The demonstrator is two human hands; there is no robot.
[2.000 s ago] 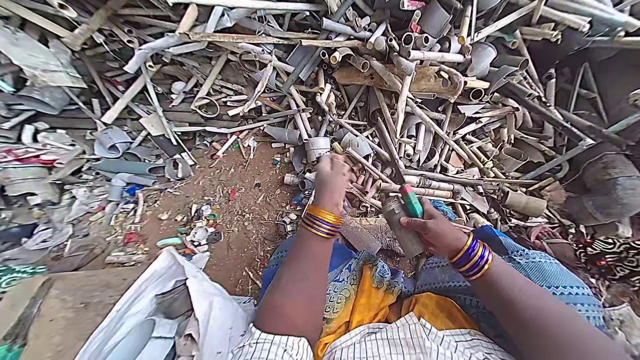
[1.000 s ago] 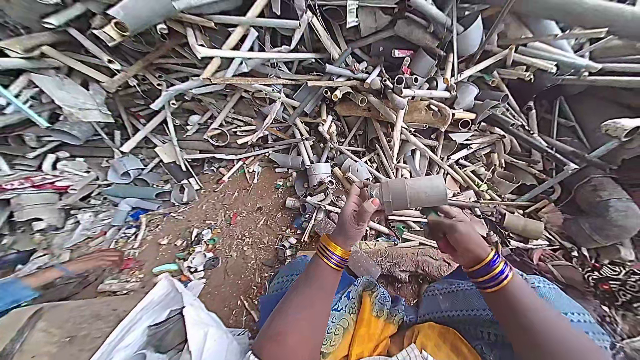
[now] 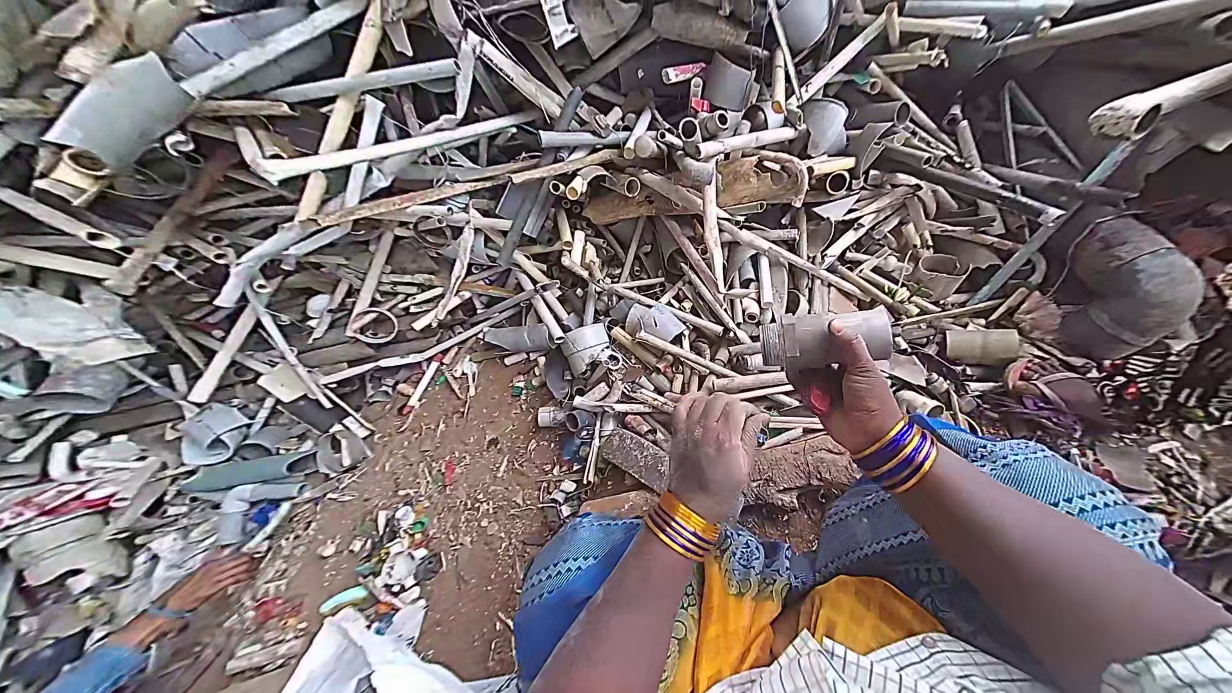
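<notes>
A short grey plastic pipe fitting (image 3: 789, 339) with a threaded end is held up in my right hand (image 3: 852, 385), the thumb lying on top of it; something red shows below the thumb. My left hand (image 3: 712, 448), knuckles up, is low over the edge of a heap of plastic pipe offcuts (image 3: 712, 356), just left of the fitting and apart from it. Its fingertips are hidden, so whether it grips anything cannot be told. Beneath and right of the left hand lies a rough brown block (image 3: 799, 472).
Pipes and broken pipe pieces (image 3: 414, 144) are heaped across the front. A large grey pipe elbow (image 3: 1131, 284) lies at right. At lower left are a white sack (image 3: 366, 659), scattered scraps and another person's hand (image 3: 212, 580). Bare soil (image 3: 481, 491) lies between.
A second ago both my hands were at the grey fitting; now only my right hand holds it, and my left hand is lower. The green-handled tool seen earlier in my right hand is no longer visible.
</notes>
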